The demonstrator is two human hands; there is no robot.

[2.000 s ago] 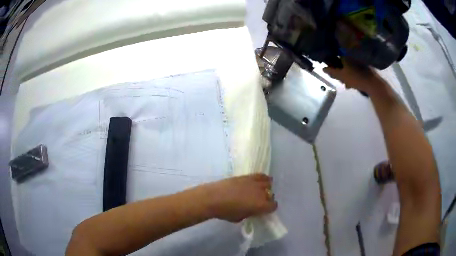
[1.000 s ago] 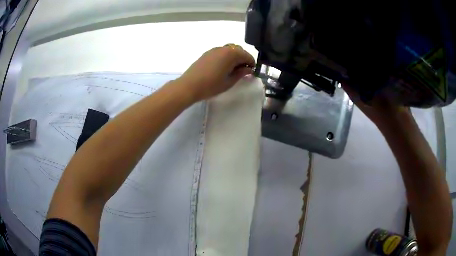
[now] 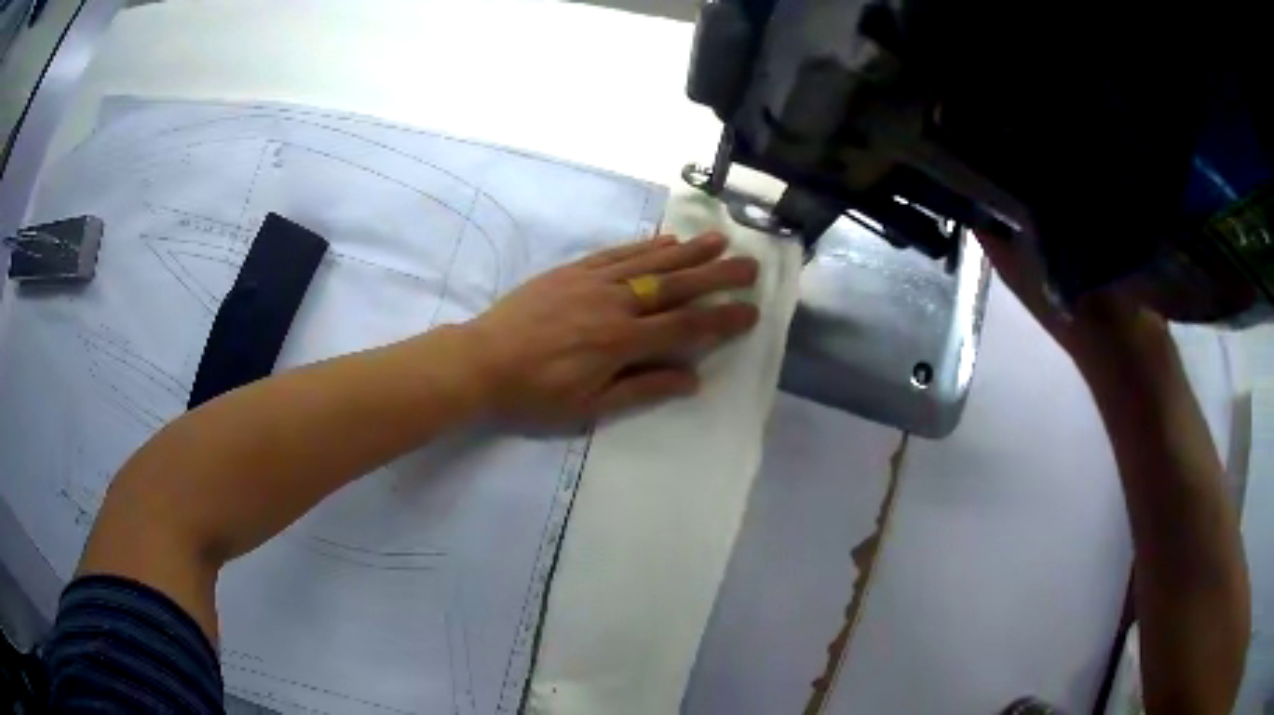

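The dark cloth cutting machine stands at the upper right, its shiny base plate partly under the fabric edge. The looped presser foot is over the cream fabric lay. My left hand lies flat, fingers apart, on the paper marker and the bare fabric strip beside the machine; it holds nothing. My right hand is at the machine's side, mostly hidden behind the motor housing, so its grip cannot be seen.
A black weight lies on the marker, partly behind my left forearm. A steel weight is at the far left. A ragged brown line runs down the white table. A can's top shows at the bottom edge.
My left hand has moved from pinching at the fabric's edge by the blade to lying flat nearer me. The fabric edge now covers more of the base plate. The can has slid almost out of view.
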